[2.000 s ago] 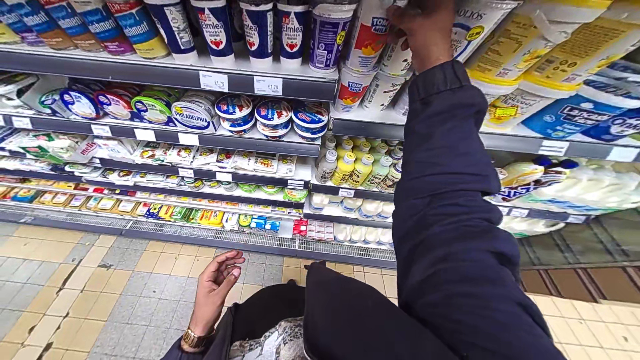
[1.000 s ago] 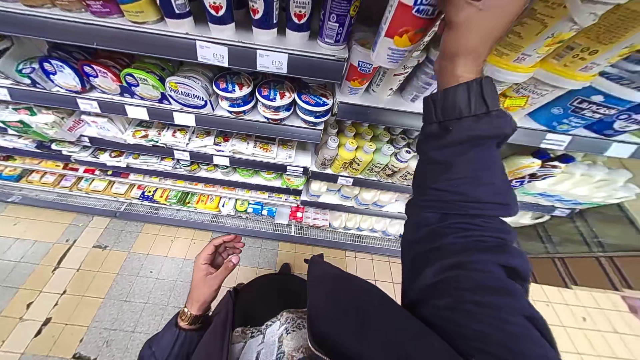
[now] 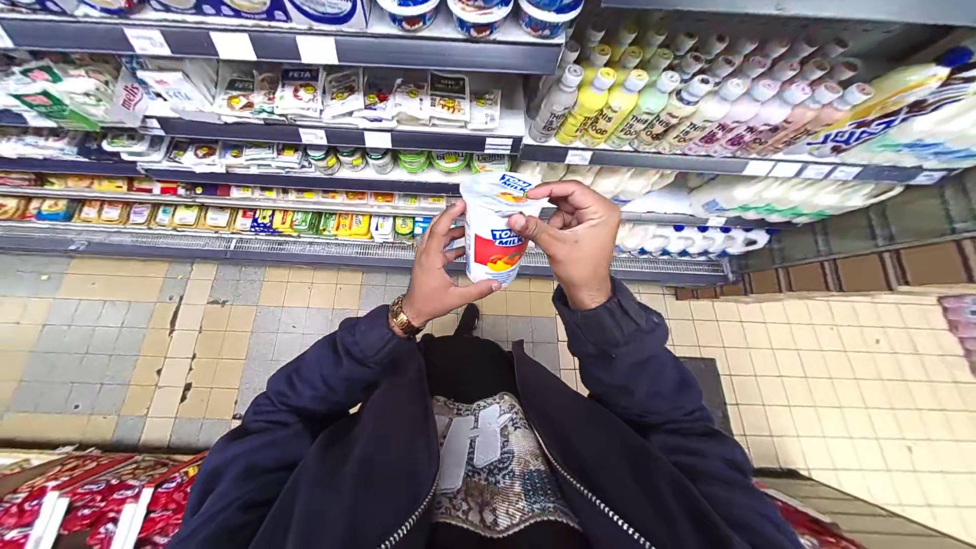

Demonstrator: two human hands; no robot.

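A white plastic Tom Milk pot (image 3: pixel 494 242) with a red and orange fruit picture is upright between both hands, in front of the dairy shelves. My left hand (image 3: pixel 438 267), a gold watch at its wrist, cups the pot's left side, with the thumb at its base. My right hand (image 3: pixel 576 232) pinches the right edge of the foil lid (image 3: pixel 503 191) between thumb and fingers. The lid looks flat over the rim; whether any of it is lifted cannot be told.
Drink bottles (image 3: pixel 627 99) line a shelf ahead on the right, with cheese packs (image 3: pixel 301 91) on the left. Lower shelves hold jars, tubs and packets. A tiled floor (image 3: pixel 305 301) lies below. Red packets (image 3: pixel 99 496) sit on a display at the lower left.
My right hand has come down from the upper shelf with a pot. My left hand has risen from beside my body and now holds the pot too. The view has tilted down.
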